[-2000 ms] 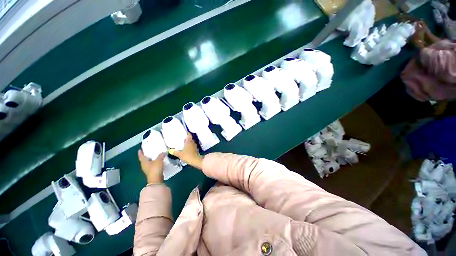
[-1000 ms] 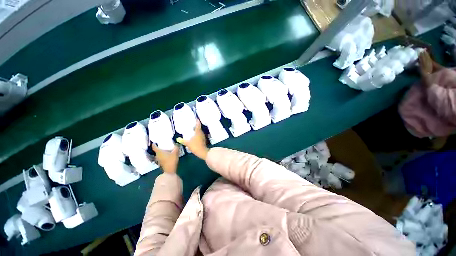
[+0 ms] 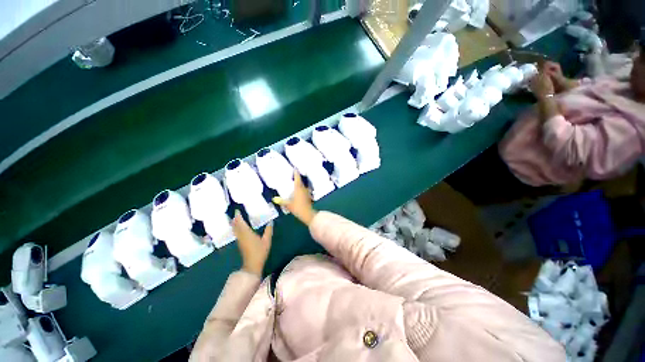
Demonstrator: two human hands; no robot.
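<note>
A slanting row of several white PTZ security cameras [image 3: 206, 201] stands along the bench edge beside the conveyor, with dark lenses toward the belt. My left hand [image 3: 252, 242] is low in front of the row's middle, thumb and fingers spread near a camera base [image 3: 260, 214], holding nothing that I can see. My right hand [image 3: 300, 203] is just to its right, thumb and fingers around the lower part of a camera [image 3: 276, 171] in the row. A small yellow patch shows at its thumb tip.
More cameras [image 3: 30, 276] stand loosely at the lower left. The green conveyor [image 3: 177, 131] runs behind the row. At right, a person in pink [image 3: 573, 127] handles white units [image 3: 470, 99] near a slanting post [image 3: 399, 60]. White units [image 3: 417, 233] and a blue bin [image 3: 571, 230] are below.
The view has shifted right, so the row appears further left and lower. My hands have moved rightward along the row, and my left hand has come away from the cameras.
</note>
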